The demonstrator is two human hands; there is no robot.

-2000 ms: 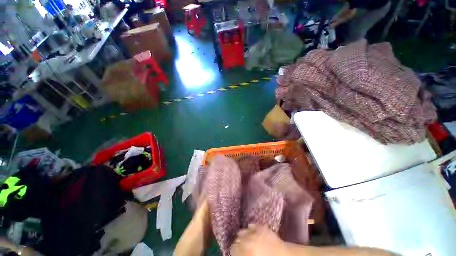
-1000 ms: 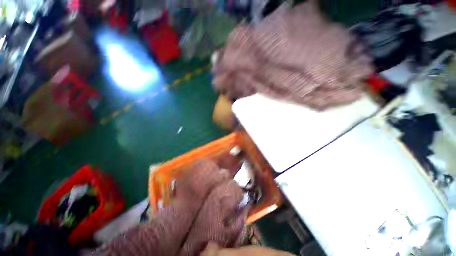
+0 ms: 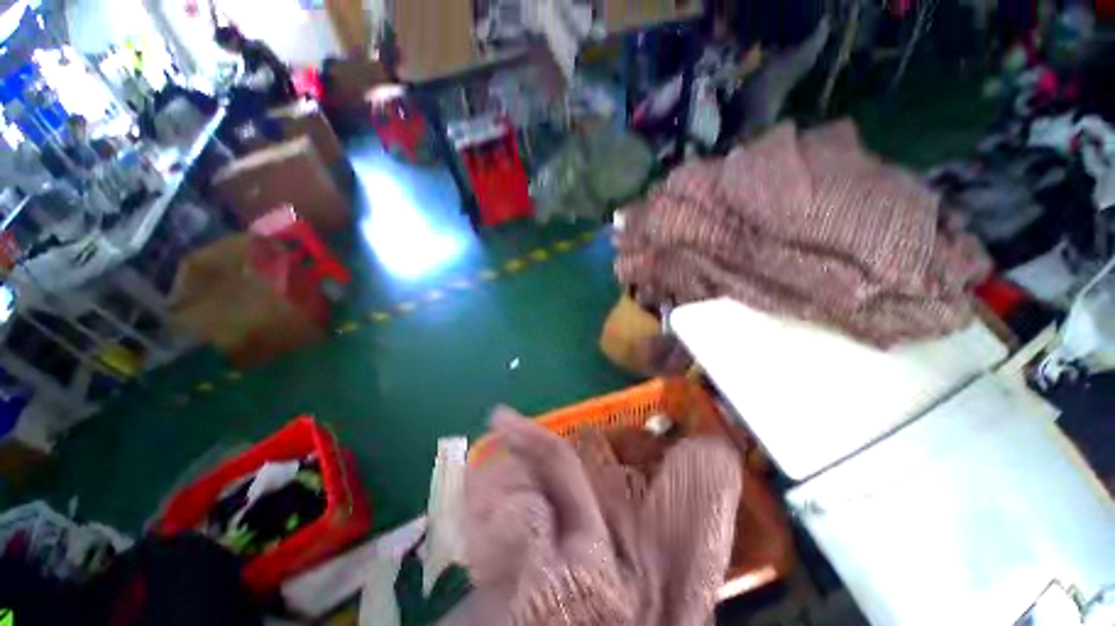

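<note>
A pink-brown tweed garment piece [image 3: 550, 526] is bunched up at the bottom centre, over the near part of the orange plastic basket [image 3: 630, 404]. Two rounded folds stand up, one left and one right. Brown cloth and a small white bit show inside the basket behind them. Neither of my hands is in the picture; whether they hold the tweed below the edge cannot be told.
A large tweed pile [image 3: 813, 232] lies on the far end of the white table [image 3: 844, 379] at the right. A red basket of scraps [image 3: 349, 489] stands on the floor at left. White strips [image 3: 446, 501] lie between the baskets. Cardboard boxes [image 3: 239, 300] stand beyond.
The view has swung about. My hand, seen at the bottom edge before, has gone out of the picture. The tweed now stands in two raised folds over the basket.
</note>
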